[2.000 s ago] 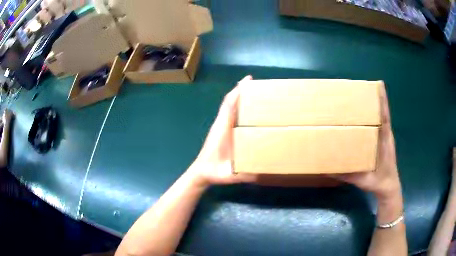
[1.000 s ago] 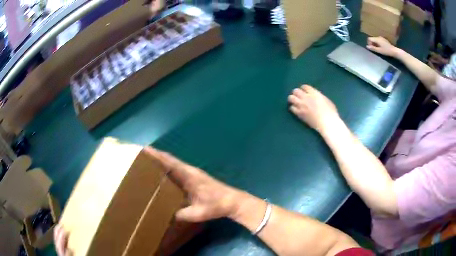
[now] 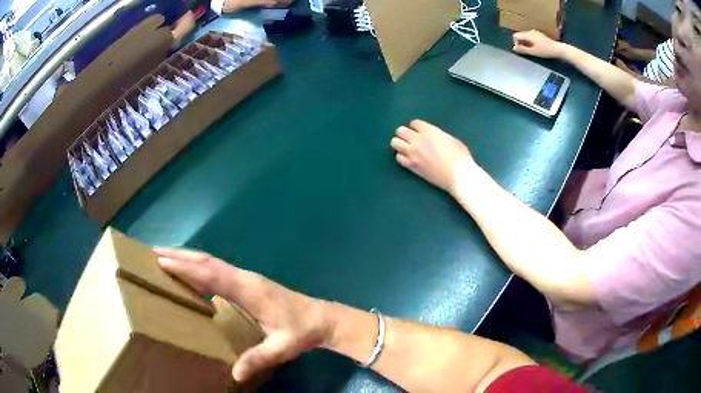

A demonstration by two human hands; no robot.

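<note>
A tan cardboard box is at the lower left, tilted and cut off by the bottom edge. A dark seam runs across its side; whether it is one box or two held together I cannot tell. My right hand is against the near right end of it, fingers on the upper edge and thumb lower down, with a silvery bracelet on the wrist. A small tan flap shows between the fingers and thumb. My left hand is not in view.
A long partitioned carton holds clear bags at the upper left. An open box flap is at the left edge. A scale, a cardboard sheet and stacked boxes are at the back right. A person in pink rests a forearm on the bench.
The view has swung right from the open boxes, then slightly further. The box went from level between both hands to tilted at lower left. My left hand has left the picture.
</note>
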